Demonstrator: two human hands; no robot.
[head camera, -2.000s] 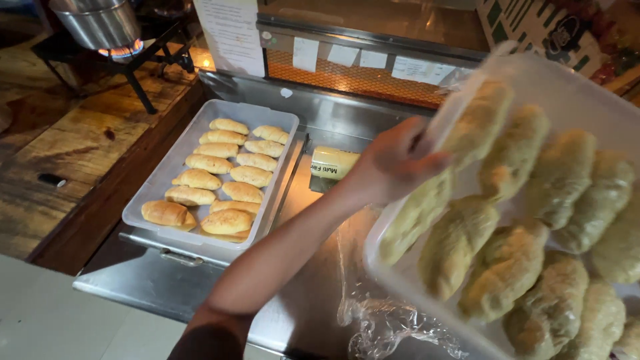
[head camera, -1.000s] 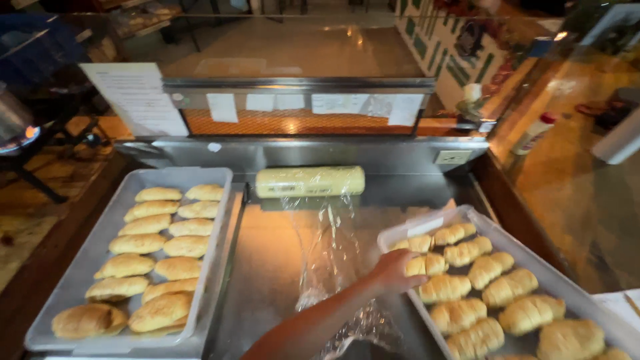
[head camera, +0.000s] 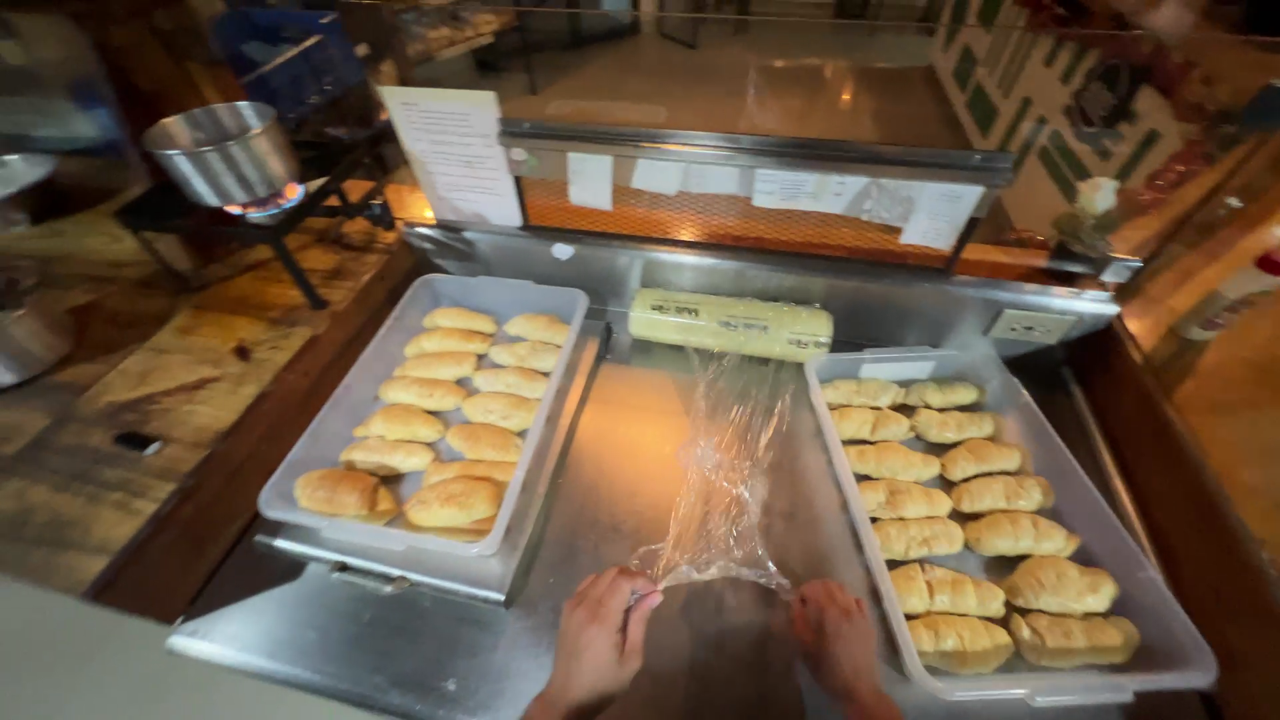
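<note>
My left hand (head camera: 602, 632) pinches one corner of a sheet of clear plastic film (head camera: 722, 460), and my right hand (head camera: 832, 632) grips the other corner. The bunched film runs back across the steel counter to its roll (head camera: 730, 325), which lies at the rear. Left of the film, a translucent plastic tray (head camera: 275, 480) holds two rows of smooth golden bread rolls (head camera: 455, 500). To the right, close beside my right hand, a second translucent tray (head camera: 1180, 640) holds two rows of ridged, twisted rolls (head camera: 1060, 585).
A metal pot (head camera: 222, 155) stands over a lit gas burner (head camera: 265, 205) at the back left. Papers (head camera: 455, 155) are fixed behind the counter. A power outlet (head camera: 1032, 326) is at the back right, and a wooden edge (head camera: 1190, 480) borders the counter's right side.
The tray of twisted rolls, raised and tilted two seconds ago, now rests on the right of the counter. A hand has let go of it, and both my hands now hold the film's edge.
</note>
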